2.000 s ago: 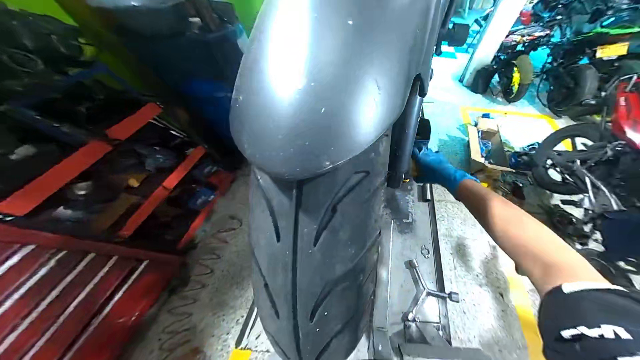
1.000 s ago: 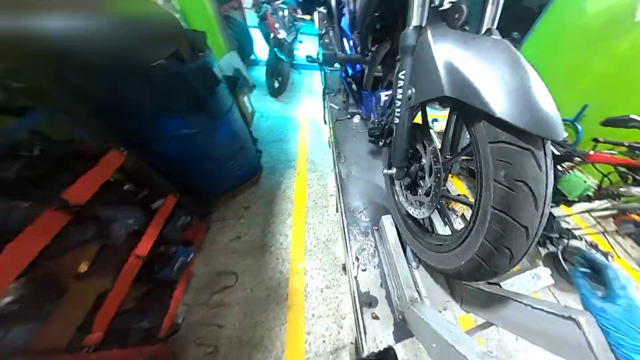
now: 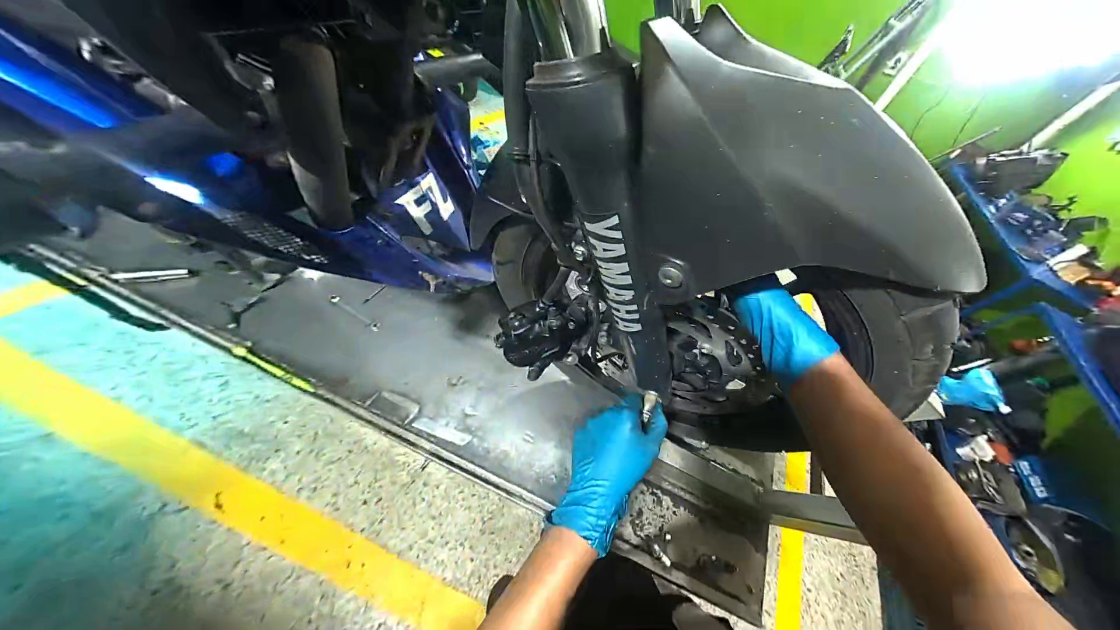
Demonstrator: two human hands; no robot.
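My left hand [image 3: 612, 464], in a blue glove, is at the lower end of the black Yamaha fork leg [image 3: 604, 175], its fingers around a small metal end at the axle. My right hand [image 3: 779, 332], gloved too, reaches under the grey front fender [image 3: 787, 166] between the brake disc [image 3: 713, 359] and the tyre [image 3: 914, 341]; its fingertips are hidden, so its hold cannot be told. Left of the fork leg hangs the black brake caliper [image 3: 534, 337], off the disc. The front wheel is in place between the fork legs.
Under the motorcycle lies a grey metal lift platform [image 3: 394, 350] with a wrench [image 3: 354, 313] and a metal bar [image 3: 150, 275] on it. A metal wheel support [image 3: 809, 512] is below the tyre. Blue shelving [image 3: 1024, 262] with parts stands at the right. Yellow lines [image 3: 219, 499] mark the floor.
The view has swung from the front of the wheel to its side, close up. Both gloved hands are now at the wheel; one second ago only one showed, at the right edge.
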